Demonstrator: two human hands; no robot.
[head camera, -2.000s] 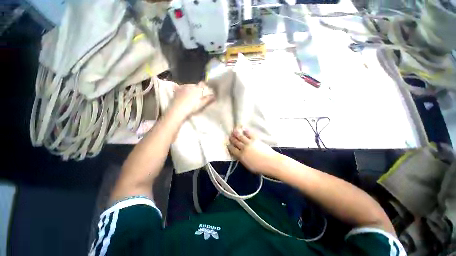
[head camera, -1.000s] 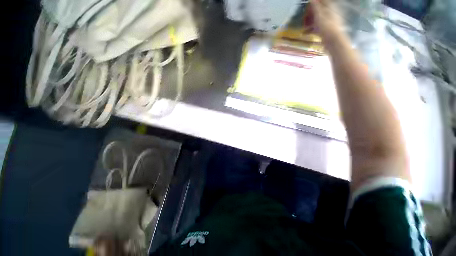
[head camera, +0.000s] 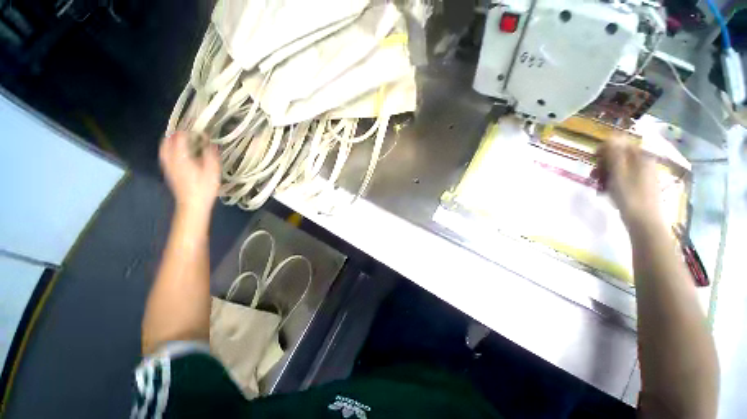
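A stack of beige bags (head camera: 328, 61) lies at the upper left of the table, its straps (head camera: 287, 155) hanging in loops. My left hand (head camera: 192, 168) is at the left end of these straps, fingers curled; whether it grips any is unclear. My right hand (head camera: 627, 176) is blurred, over the white template sheet (head camera: 541, 200) at the right side of the yellow-orange clamp frame (head camera: 573, 141); its fingers cannot be made out. Another beige bag (head camera: 246, 331) lies on a lower surface at the lower left, straps up.
The white sewing machine head (head camera: 549, 61) with a red switch stands above the clamp. Red-and-black thread snips (head camera: 694, 258) lie right of the sheet, beside my right forearm. The table's white front edge (head camera: 409, 254) runs diagonally. A blue cord (head camera: 717, 16) is at the upper right.
The bag both hands held near the clamp is gone from there. My left hand has moved from the bag at lower left up to the stack's straps. The view has turned left.
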